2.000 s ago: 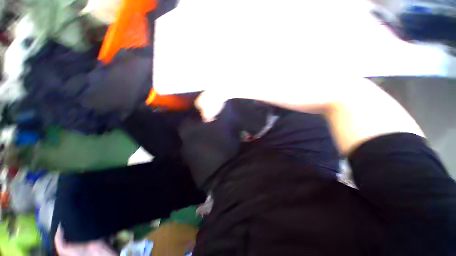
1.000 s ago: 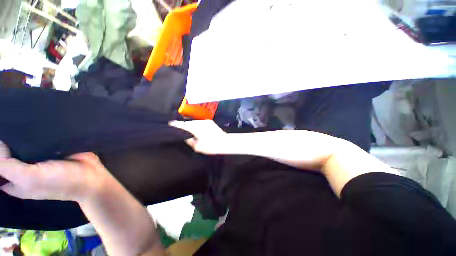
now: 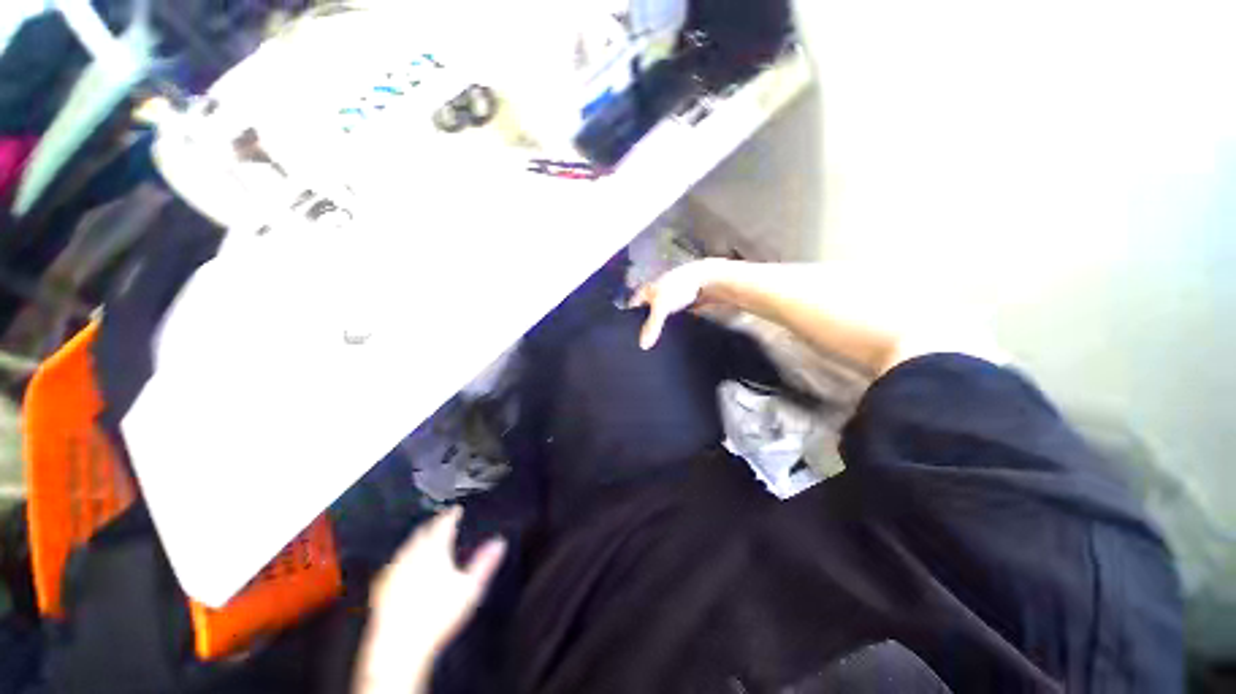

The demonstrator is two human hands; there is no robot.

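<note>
Black garment cloth (image 3: 617,393) lies over my lap and below the table's front edge, hard to tell from my black clothes. My right hand (image 3: 667,296) is at the cloth's upper right part, thumb pointing down; whether it grips the cloth is unclear. My left hand (image 3: 431,590) is low in the picture, blurred, with thumb and fingers apart and nothing visible in it, beside dark cloth. The white sewing machine (image 3: 325,115) with blue lettering stands at the upper left on the white table (image 3: 346,407). Its needle area (image 3: 319,206) is away from both hands.
An orange basket (image 3: 68,461) is at the table's left end, with dark cloth over it. Small red and dark snips (image 3: 563,170) lie by the machine base. Pale scraps (image 3: 461,468) show below the table edge. A pale wall (image 3: 976,149) stands at right.
The view has turned, bringing the machine into sight. The wide black cloth my hands held out to the left is now down by my lap. My left hand has come off it.
</note>
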